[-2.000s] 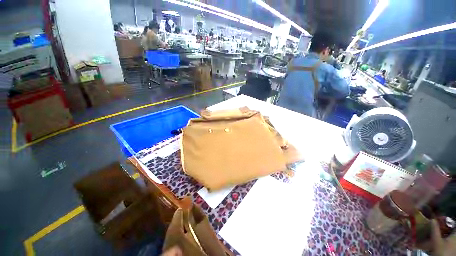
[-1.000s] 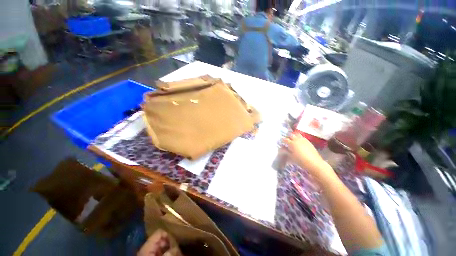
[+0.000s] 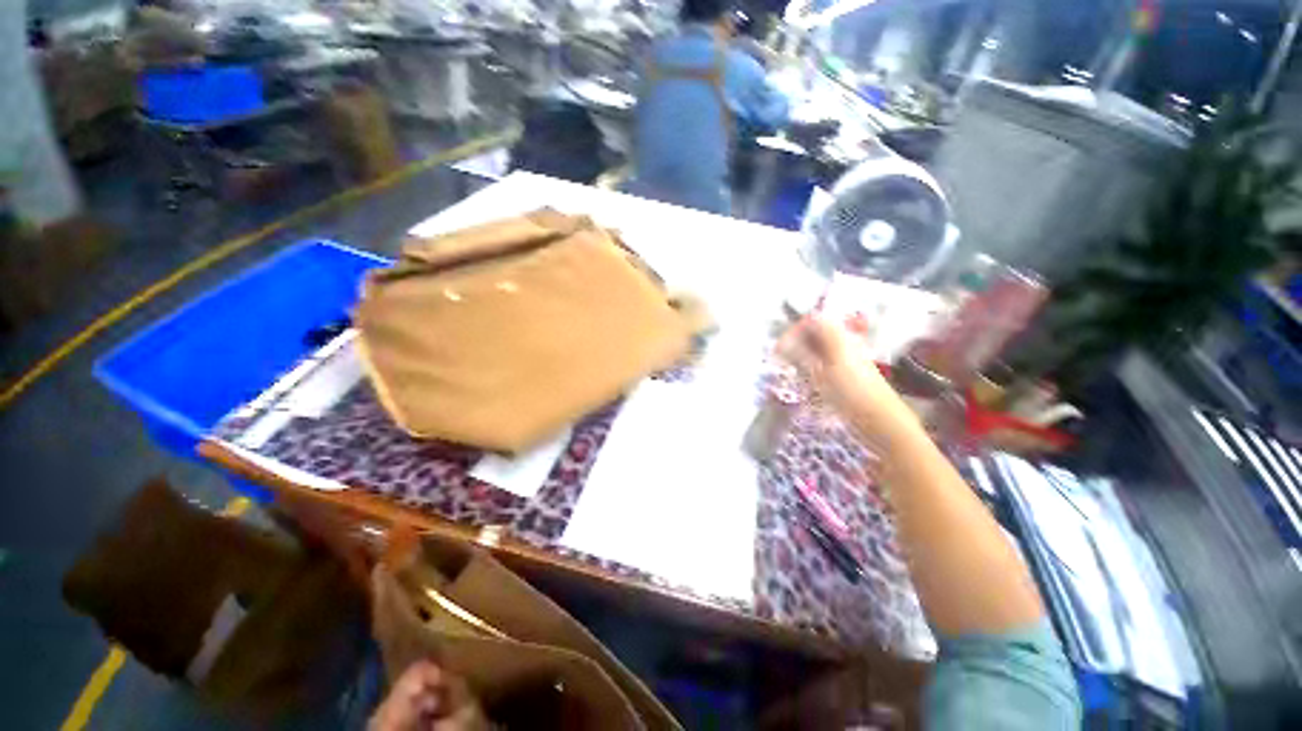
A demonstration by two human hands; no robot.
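Note:
A tan-brown handbag (image 3: pixel 521 643) with a gold line along its open mouth is at the bottom, below the desk's front edge. My left hand (image 3: pixel 429 700) is at its near side, cut off by the bottom edge; its grip is unclear. My right hand (image 3: pixel 821 350) is stretched over the right of the desk, blurred, with fingertips near a small grey-brown item (image 3: pixel 771 426); whether it holds anything I cannot tell. A second tan-brown bag (image 3: pixel 514 336) lies on the desk. A pink pen or tool (image 3: pixel 820 503) and dark snips (image 3: pixel 835 550) lie right of the white paper (image 3: pixel 671 486).
A leopard-print cover (image 3: pixel 379 464) lies on the desk. A blue crate (image 3: pixel 214 336) stands at its left and a cardboard box (image 3: pixel 157 586) on the floor. A fan (image 3: pixel 878 229) and a red container (image 3: pixel 1000 307) stand at the back right. A person in blue (image 3: pixel 685 122) is beyond.
My right arm has come in from the right edge and reached across the desk. The view has turned right. The handbag at the bottom shows more fully, with my left hand still beside it.

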